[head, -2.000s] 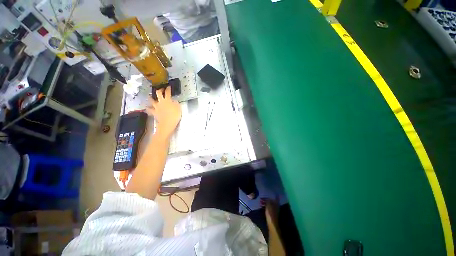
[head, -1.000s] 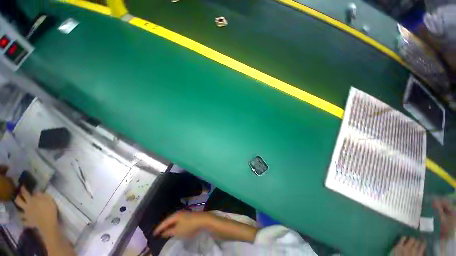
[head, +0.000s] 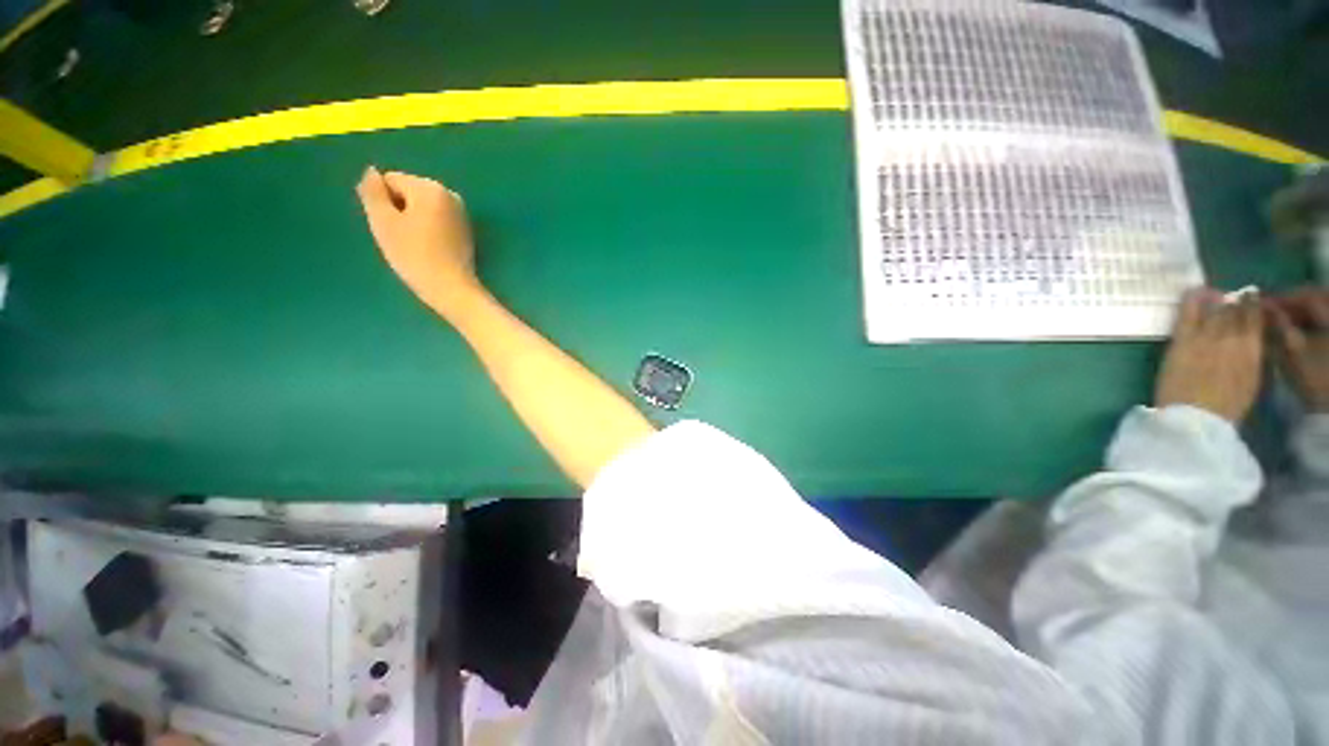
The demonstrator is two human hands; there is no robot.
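Note:
My right hand [head: 423, 230] is over the green conveyor belt [head: 583, 190] at upper left of centre, fingers curled; whether anything is in them cannot be seen. A small dark rounded-square watch housing [head: 663, 381] with a light rim lies on the belt beside my right forearm. Of my left hand [head: 175, 739] only a sliver shows at the bottom edge, cut off, near the black fixture [head: 120, 723] on the white machine bed.
A large white sheet with rows of marks [head: 1028, 190] lies on the belt. Another person's hands [head: 1213, 357] are at its right corner. A matt black block [head: 123, 593] and thin tweezers [head: 241, 649] lie on the machine bed. Small metal parts [head: 217, 18] lie on the far lane.
The view has swung right, over the belt. My right hand has moved from near my body out over the belt. The housing is now beside my forearm. My left hand has nearly left the picture.

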